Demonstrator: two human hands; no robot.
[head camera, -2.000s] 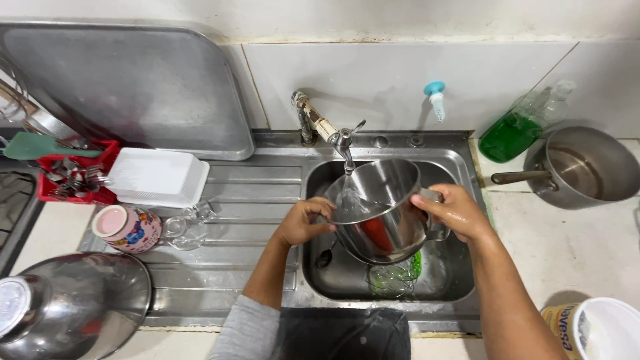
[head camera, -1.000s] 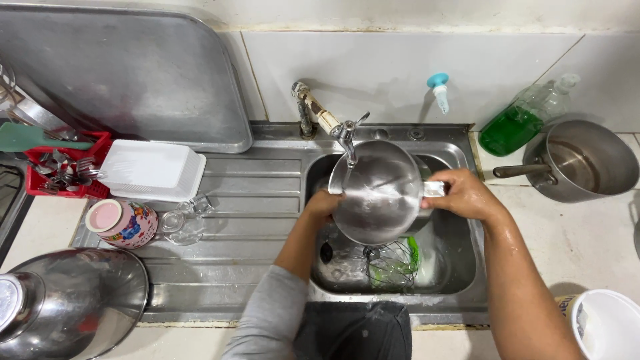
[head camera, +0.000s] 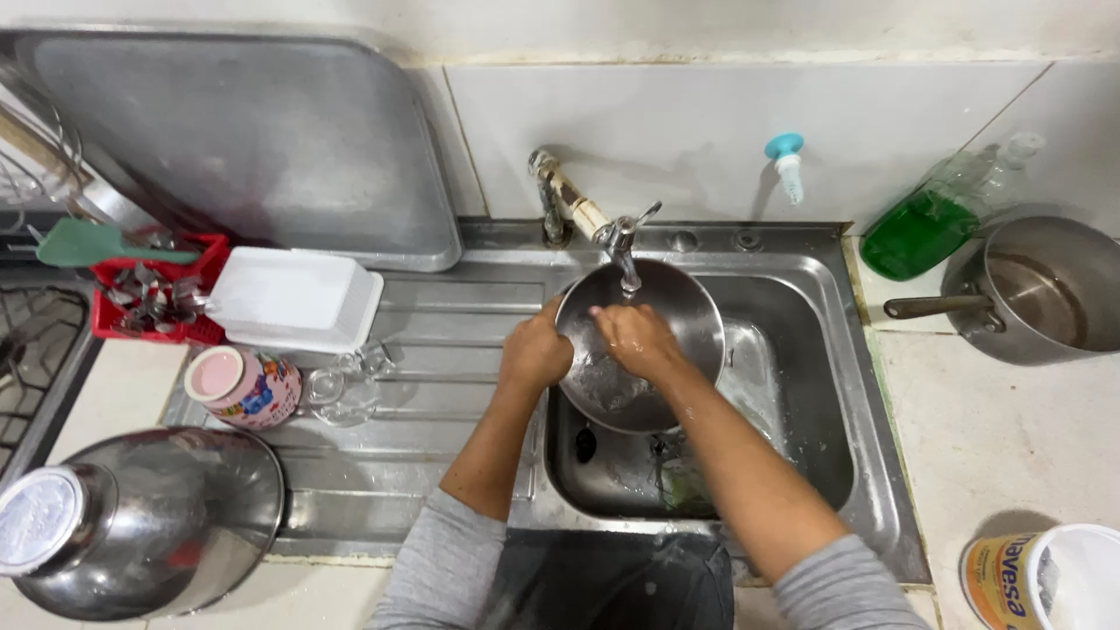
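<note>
A stainless steel bowl (head camera: 612, 394) is held beneath the tap (head camera: 623, 245), over the left part of the sink basin (head camera: 809, 385). My left hand (head camera: 535, 350) grips the bowl's left rim. Inside the bowl is my right hand (head camera: 637, 339), fingers bent, just below the spout; whether it holds anything cannot be told. Water wets the bowl's inner wall. A wire whisk and something green (head camera: 687, 486) lie low in the basin, partly hidden by my right forearm.
On the left are an upturned metal bowl (head camera: 175, 516), a pink cup (head camera: 262, 389), clear glassware (head camera: 346, 389), a white plastic container (head camera: 293, 297), a red cutlery basket (head camera: 210, 332) and a leaning metal tray (head camera: 254, 140). On the right stand a saucepan (head camera: 980, 297), a green liquid bottle (head camera: 919, 232) and a plastic tub (head camera: 997, 569).
My right hand has left the vessel's handle at its right side and is now inside it. The vessel has turned so its opening faces up under the tap. My left hand stays at its left side.
</note>
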